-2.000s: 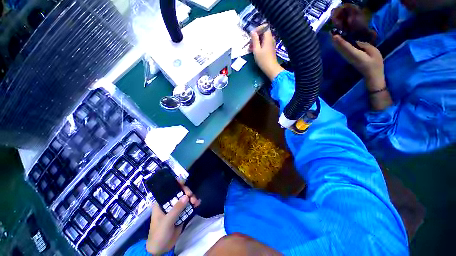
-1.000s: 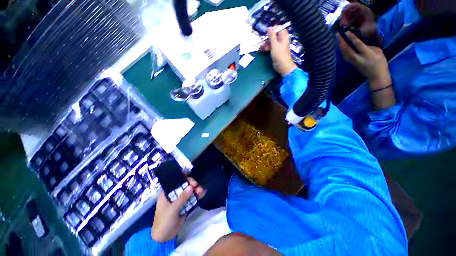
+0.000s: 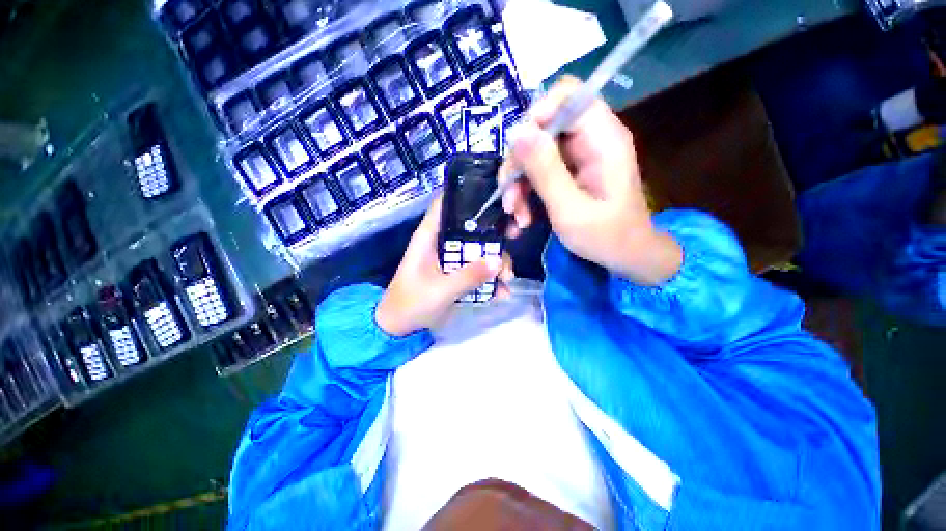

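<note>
My left hand (image 3: 434, 272) holds a black phone body (image 3: 473, 192) with white keys, its thumb over the lower keys. My right hand (image 3: 586, 176) grips a pale pen-like stick tool (image 3: 629, 47). The tool's thin tip is at the lower part of the phone's dark screen, by a small pale spot. Whether the tip touches the screen cannot be told. The window blister tray (image 3: 247, 145) with rows of black frames lies just beyond the hands.
Phone blister trays (image 3: 221, 254) with whole phones lie at the left. A white paper (image 3: 550, 39) is at the window tray's right corner. A brown carton (image 3: 716, 145) is right of my right hand. A blue sleeve shows at the far right.
The view has turned toward the lap and left trays. My right hand has come from the far bench to the phone, now with the stick tool. My left hand still holds the phone.
</note>
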